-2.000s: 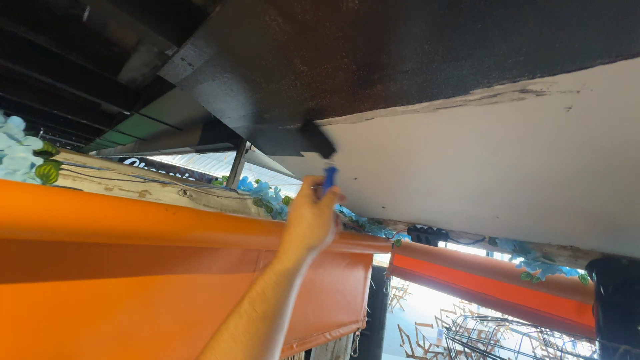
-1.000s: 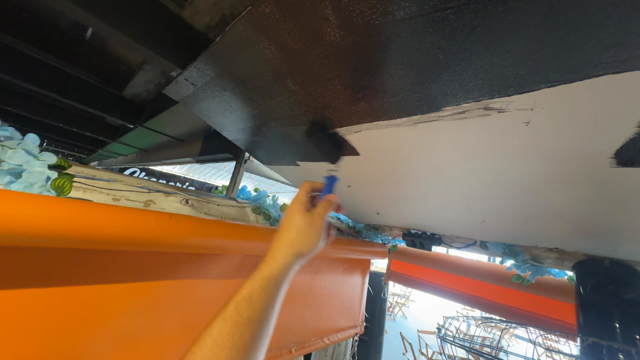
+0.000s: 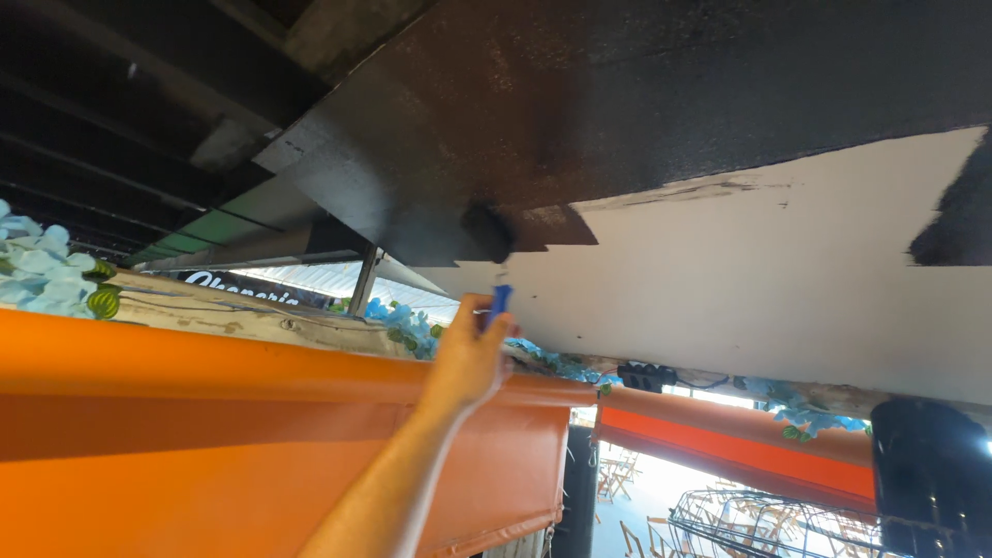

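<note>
My left hand [image 3: 473, 356] is raised and closed around the blue handle [image 3: 501, 301] of a small paint roller. The roller's dark, paint-covered sleeve [image 3: 488, 230] is against the sloping overhead panel, at the lower edge of the black paint [image 3: 418, 225]. Below and right of it, the panel's surface is off-white [image 3: 744, 294], with a few dark smears near the paint edge. Motion blurs the sleeve slightly. My right hand is not in view.
An orange tarpaulin [image 3: 232, 465] hangs below a wooden beam [image 3: 256, 310] with artificial blue flowers [image 3: 46, 267]. A black power strip [image 3: 647, 377] is on the beam at right. A black cylindrical object [image 3: 922, 473] stands at lower right, beside a wire frame [image 3: 775, 519]. Dark rafters [image 3: 116, 139] cross the upper left.
The roller has moved along the paint edge, and black paint now covers more of the panel right of it. My left hand still holds the handle.
</note>
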